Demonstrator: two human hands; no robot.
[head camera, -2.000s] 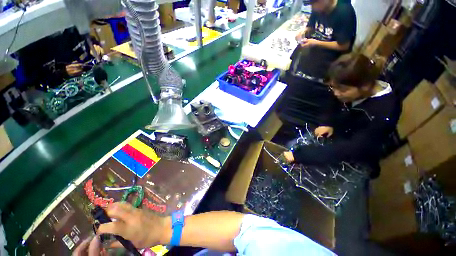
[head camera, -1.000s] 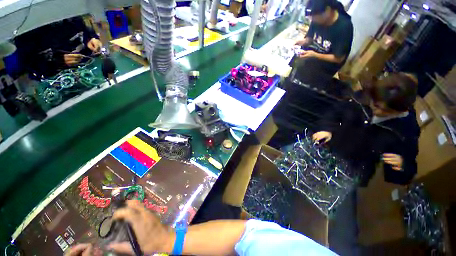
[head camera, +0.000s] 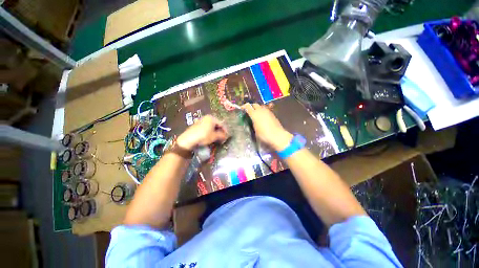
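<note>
My left hand (head camera: 204, 133) is over the brown printed sheet (head camera: 299, 118), its fingers curled; what lies within them, if anything, is hidden. My right hand (head camera: 262, 124) is just to its right, shut on a slim soldering iron whose black cord trails down the sheet. The iron's tip is too blurred to make out. Green ring boards (head camera: 156, 148) with white and dark wires lie in a tangle left of my left hand. Several dark-rimmed round parts (head camera: 84, 187) stand on cardboard (head camera: 111, 152) at far left.
A clear extractor funnel (head camera: 336, 47) hangs at upper right. Below it are a black fan (head camera: 308, 90), a black soldering station (head camera: 384, 65) with a red light, and a pale-handled tool (head camera: 346, 136). A blue tray (head camera: 446, 60) is at far right. Wired parts (head camera: 446, 220) lie lower right.
The view has swung left and down, bringing in the round parts, the ring tangle and both my arms. The other people are out of view. The ring board on the sheet near my right hand no longer shows.
</note>
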